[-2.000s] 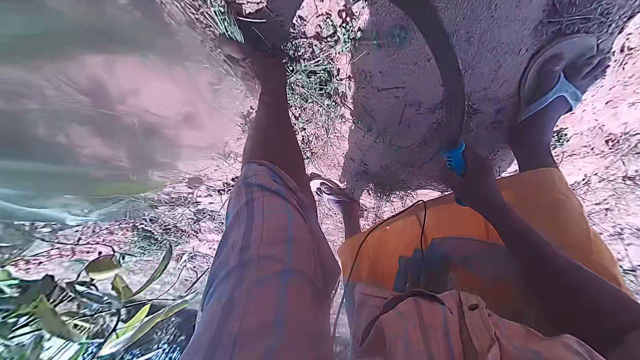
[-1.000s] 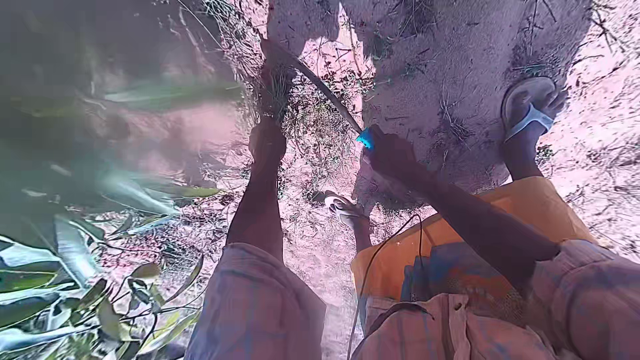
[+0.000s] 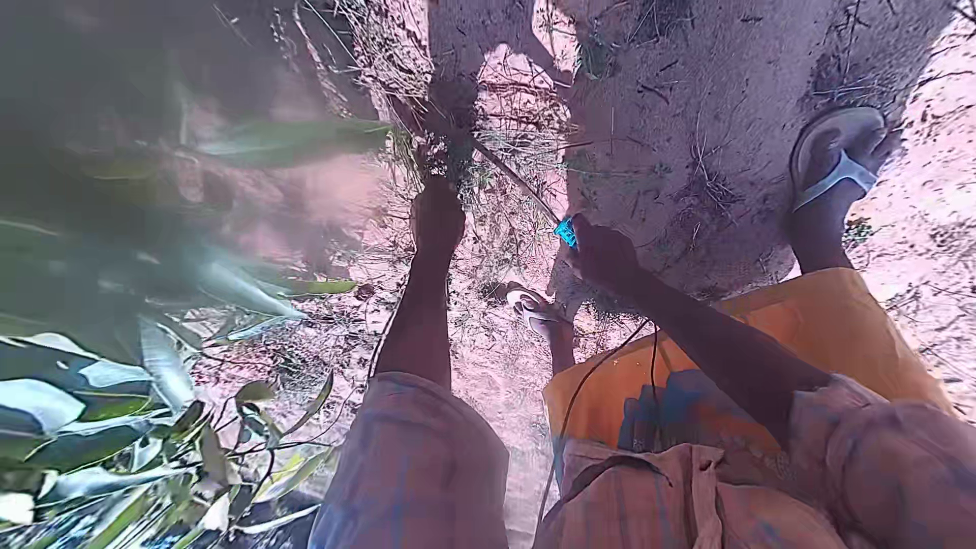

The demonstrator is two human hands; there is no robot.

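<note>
My right hand (image 3: 606,255) is closed around the blue handle (image 3: 566,232) of a curved blade, probably a sickle. The thin blade (image 3: 518,181) runs up and left from the handle, and its far end is lost among plants and shadow. My left hand (image 3: 438,217) is closed on a tuft of small green plants (image 3: 446,156) close to the ground, just left of the visible blade. The blade passes beside or behind this tuft; whether they touch I cannot tell.
Leafy branches (image 3: 168,427) fill the lower left, with blurred leaves above them. My sandalled feet stand on reddish soil, one sandal (image 3: 835,164) at the right, the other (image 3: 534,309) near the centre. An orange cloth (image 3: 808,313) hangs over my lap. Dry grass and twigs lie around.
My right hand with the blade has moved up and left, toward my left hand, since two seconds ago. My left hand has come lower in the view.
</note>
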